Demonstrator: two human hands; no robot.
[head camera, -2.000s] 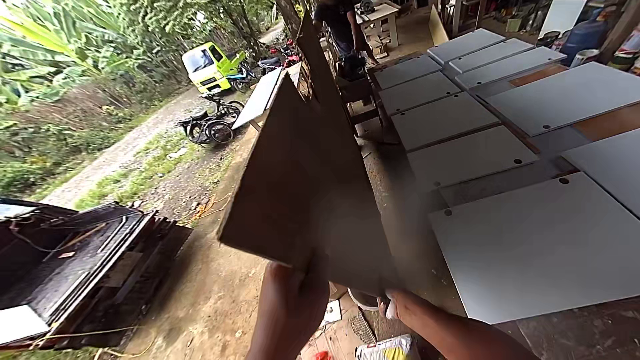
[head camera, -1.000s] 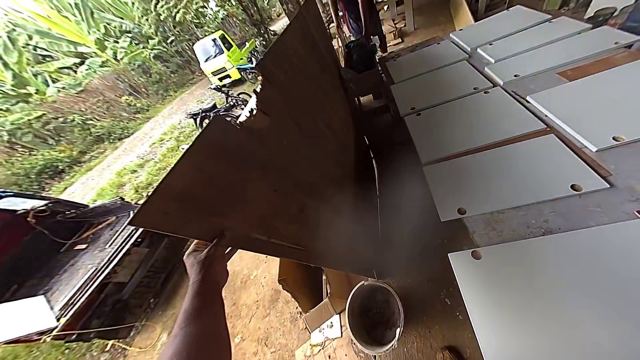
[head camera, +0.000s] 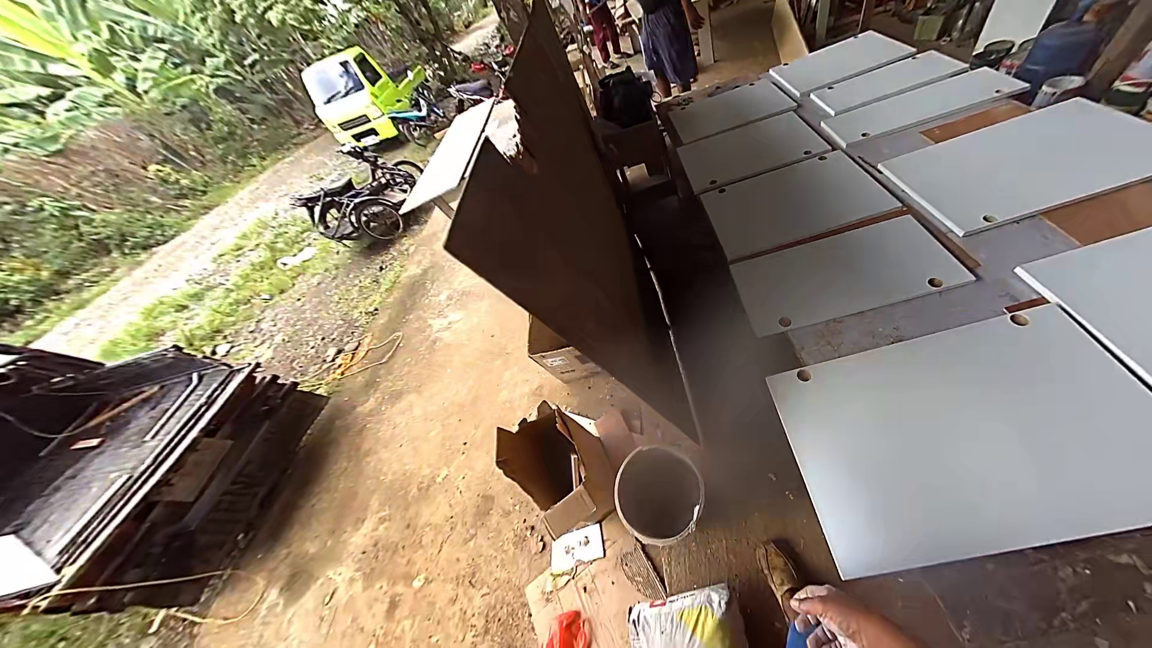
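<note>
A large dark brown board (head camera: 558, 234) stands on edge, tilted, with no hand of mine on it. My right hand (head camera: 832, 612) is at the bottom edge, its fingers curled beside something blue; whether it grips that is unclear. My left hand is out of view. To the right of my right hand, several white panels (head camera: 945, 441) with small round holes lie on a long table (head camera: 999, 576). A round bucket (head camera: 660, 495) stands on the ground near the board's lower corner, beside an open cardboard box (head camera: 576, 468).
A printed sack (head camera: 684, 619) and a red plastic bag (head camera: 568, 630) lie near my feet. Stacked dark boards (head camera: 162, 459) stand at left. A yellow-green mini truck (head camera: 355, 94) and a parked motorcycle (head camera: 360, 200) are beyond. People (head camera: 668, 40) stand at the far end.
Both hands were on the brown board two seconds back, and one hand held its lower edge a second ago. Now neither is seen on it. My right hand has come into view at the bottom.
</note>
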